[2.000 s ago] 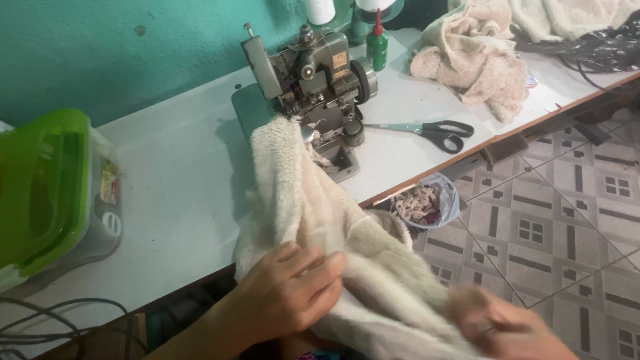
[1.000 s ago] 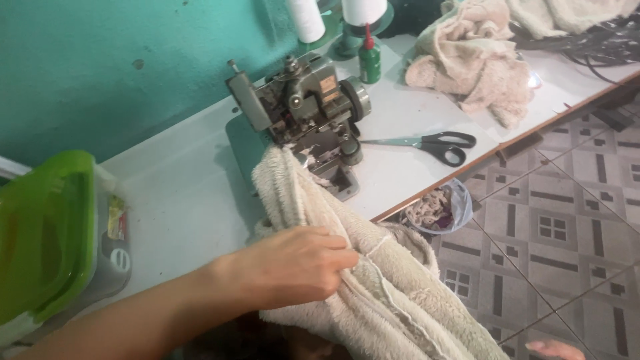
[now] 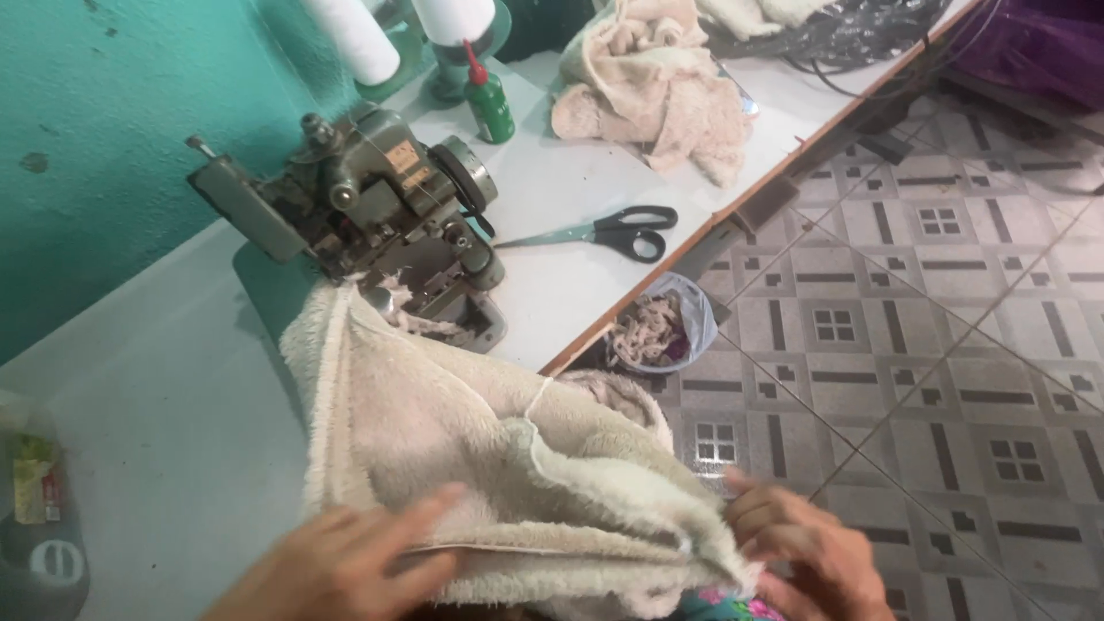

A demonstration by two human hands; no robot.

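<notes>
A cream fleece fabric piece (image 3: 431, 405) hangs from the overlock sewing machine (image 3: 379, 198) over the table's front edge, its upper corner at the machine's needle area. My left hand (image 3: 345, 561), blurred, lies on the fabric's lower left with its fingers apart; whether it grips any cloth cannot be told. At the lower right, my right hand (image 3: 802, 543) pinches the fabric's edge between thumb and fingers. Black-handled scissors (image 3: 604, 233) lie on the white table to the right of the machine.
Behind the machine stand white thread cones (image 3: 354, 39) and a green oil bottle (image 3: 489, 103). More fleece (image 3: 655, 86) is heaped on the white table (image 3: 155, 414). A lined bin of scraps (image 3: 703, 323) is below the edge. A plastic container (image 3: 43, 552) sits at the left.
My right hand has come from the lower right edge of view to the fabric's edge. My left hand has moved down and left from the middle of the fabric, which now lies more spread out.
</notes>
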